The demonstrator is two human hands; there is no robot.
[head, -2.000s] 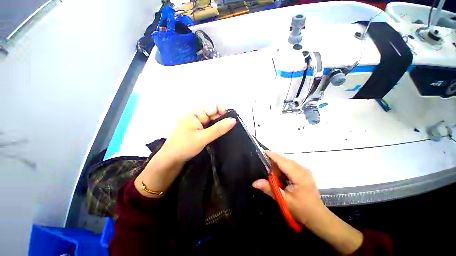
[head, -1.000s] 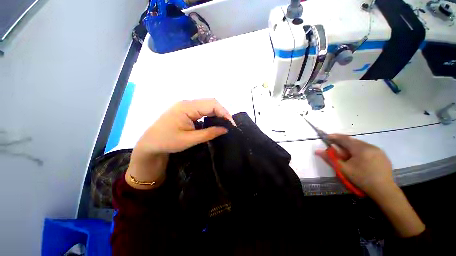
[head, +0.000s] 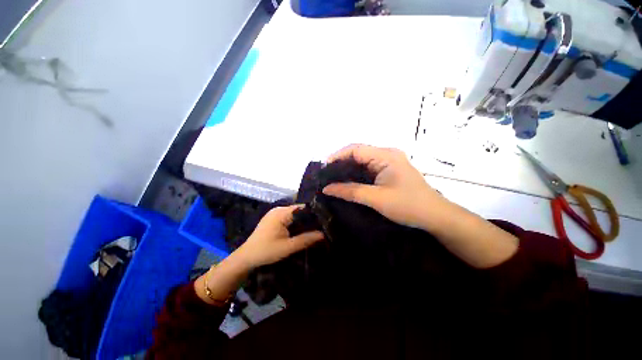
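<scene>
A dark garment piece (head: 338, 211) with black cloth and faint plaid is bunched between my hands at the table's front edge. My left hand (head: 274, 239) pinches its folded edge from the lower left. My right hand (head: 394, 186) grips the cloth from above and to the right. The rest of the garment hangs below and merges with my dark red sleeves. Scissors (head: 558, 185) with one red and one orange-yellow handle loop lie on the table at the right, blades partly apart, touched by neither hand.
The white sewing machine (head: 521, 60) stands at the upper right, its grey cup-shaped attachment (head: 525, 121) beside the needle area. Blue bins (head: 134, 281) holding dark cloth are at the lower left. A blue container (head: 325, 7) is cut off at the top.
The scissors have left my right hand and lie on the table. My right hand has moved left onto the cloth. My left hand has moved lower. The view has shifted, showing more of the bins.
</scene>
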